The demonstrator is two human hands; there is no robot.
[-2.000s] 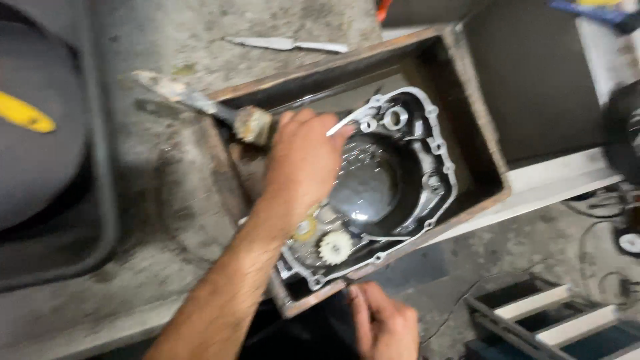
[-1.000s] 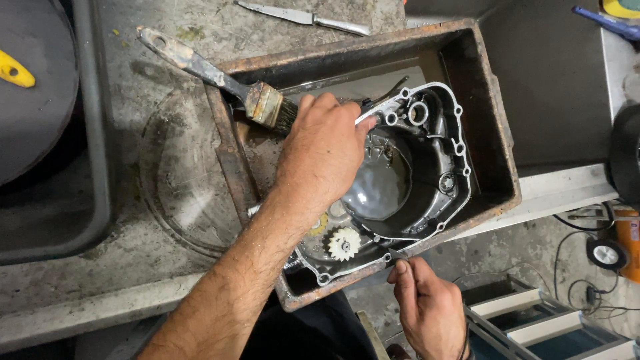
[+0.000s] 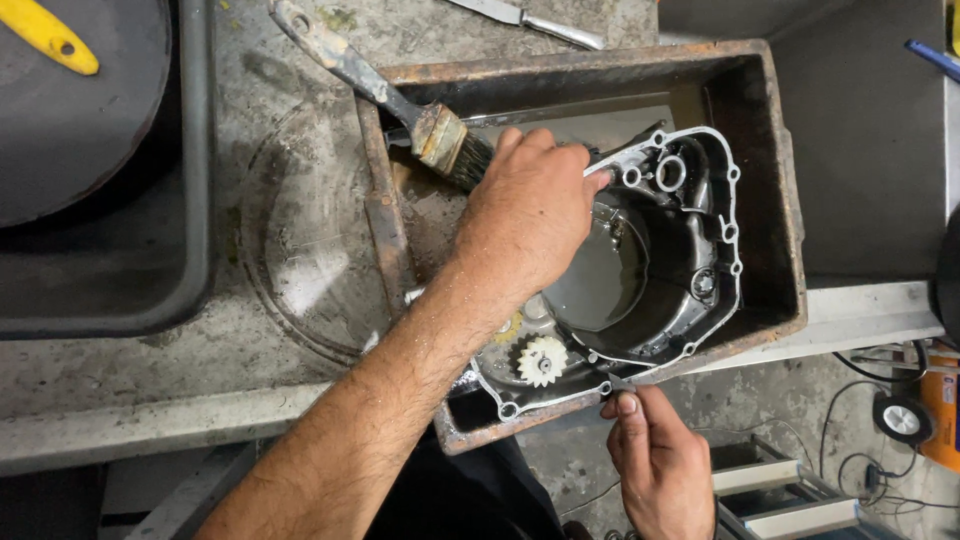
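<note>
An engine side cover [image 3: 675,300] with a machined gasket rim and a white plastic gear [image 3: 542,361] lies open side up in a rusty metal tray [image 3: 787,225] with murky liquid. My left hand [image 3: 532,202] grips the cover's upper left edge, its thumb over the rim. My right hand [image 3: 660,450] pinches a small flat dark blade or scraper [image 3: 621,384], whose tip touches the rim near a bolt hole at the lower edge. A used paintbrush [image 3: 405,112] rests across the tray's upper left corner, its bristles beside my left hand.
A table knife [image 3: 532,22] lies on the stained metal bench [image 3: 300,225] behind the tray. At left stands a black plastic tub [image 3: 196,187] with a round dark thing and a yellow handle [image 3: 52,37]. Below right are a stepladder [image 3: 757,476], cables and an orange wheeled machine [image 3: 941,405].
The camera view has shifted somewhat. My left hand keeps its hold on the cover, and my right hand stays at the lower rim with the small blade.
</note>
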